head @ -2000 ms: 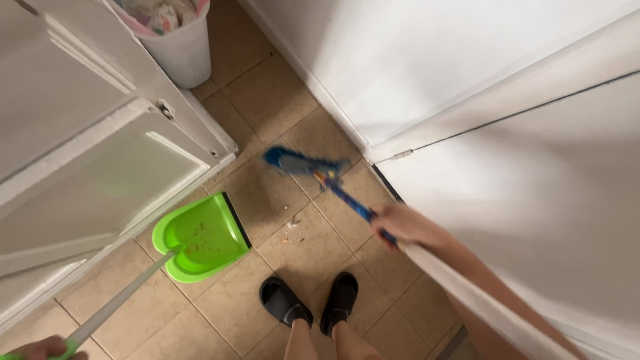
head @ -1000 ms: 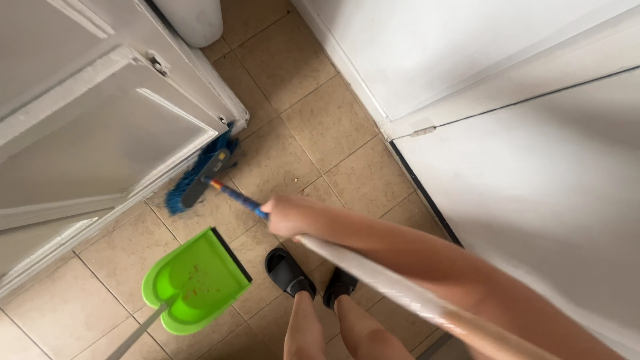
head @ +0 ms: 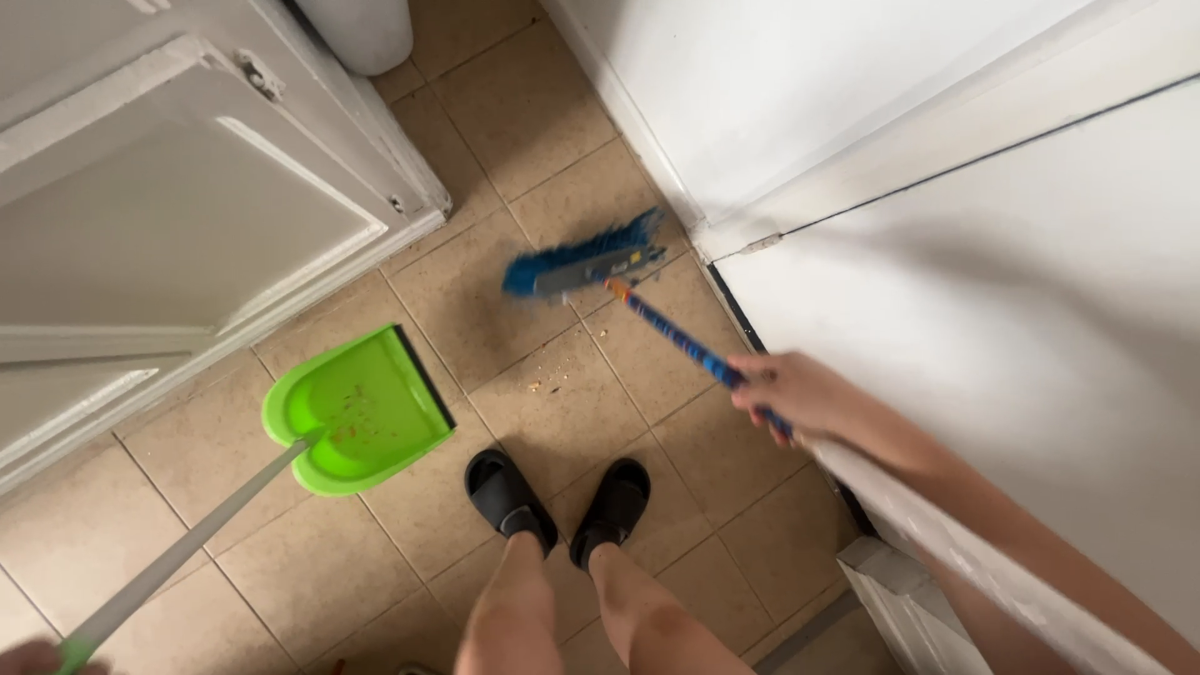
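My right hand (head: 783, 394) is closed around the blue patterned handle of a broom (head: 689, 352). The broom's grey head with blue bristles (head: 581, 258) is above the tiles near the wall corner, slightly blurred. My left hand (head: 42, 659), partly cut off at the lower left edge, grips the green end of a long-handled dustpan's pale stick. The green dustpan (head: 375, 412) rests on the floor with crumbs and bits of debris in its pan, its dark lip facing right. Small crumbs (head: 553, 375) lie on the tiles between the broom head and my feet.
A white panelled cabinet (head: 206, 206) stands at the left, with a white bin (head: 366, 33) behind it. White wall and a door (head: 1012, 309) line the right side. My feet in black slides (head: 506, 497) are on the tiled floor (head: 553, 159). A white ridged object (head: 905, 586) is at lower right.
The broom head has moved from beside the cabinet's base corner to the right, toward the wall corner, with my right hand on its handle. The left hand, out of view a second ago, shows again.
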